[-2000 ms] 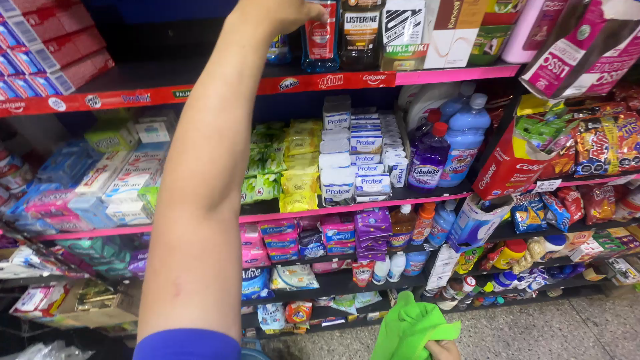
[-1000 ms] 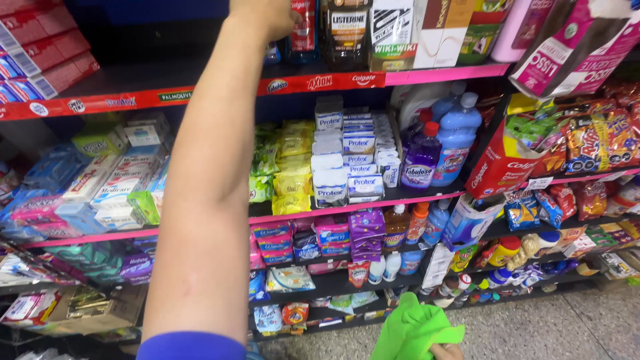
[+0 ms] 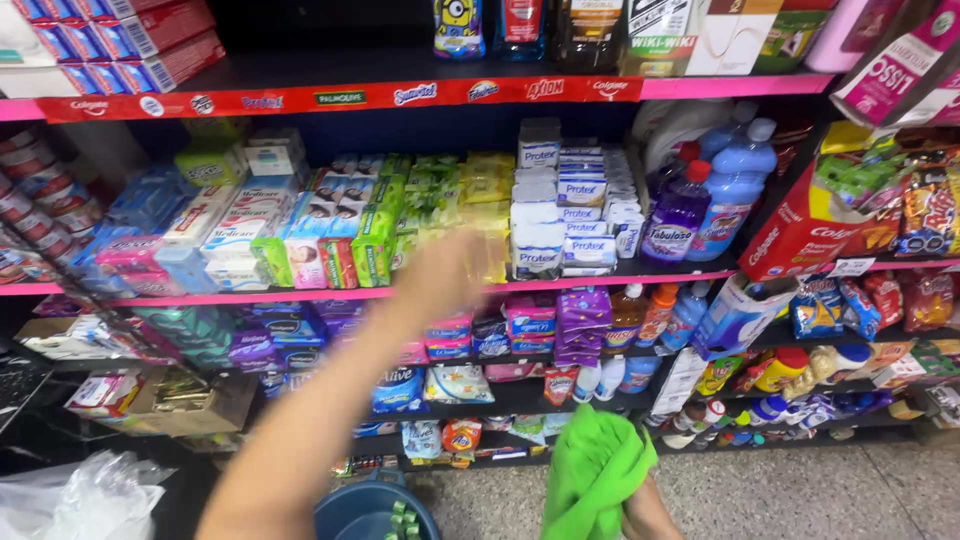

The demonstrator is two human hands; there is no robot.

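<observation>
My left hand [image 3: 442, 277] is a blur in front of the middle shelf, near the yellow soap packs [image 3: 489, 180] and green soap packs [image 3: 431, 187]; whether it holds anything is unclear. My right hand [image 3: 646, 506] grips a bright green cloth [image 3: 596, 472] at the lower centre. White Protex soap packs [image 3: 538, 206] stand in stacks to the right of the yellow ones. On the upper shelf stand a Minion-printed bottle [image 3: 459, 28], a red-labelled mouthwash bottle [image 3: 523, 26] and an amber mouthwash bottle [image 3: 589, 31].
A blue bucket [image 3: 337, 517] holding small green packs stands on the speckled floor [image 3: 787, 495]. Purple Fabuloso bottles [image 3: 675, 221] and a red Colgate box [image 3: 795, 225] are at the right. Toothpaste boxes [image 3: 112, 45] fill the upper left; clear plastic bags [image 3: 97, 495] lie lower left.
My left hand has come down from the mouthwash bottles on the upper shelf to in front of the middle shelf. My right hand still holds the green cloth low down.
</observation>
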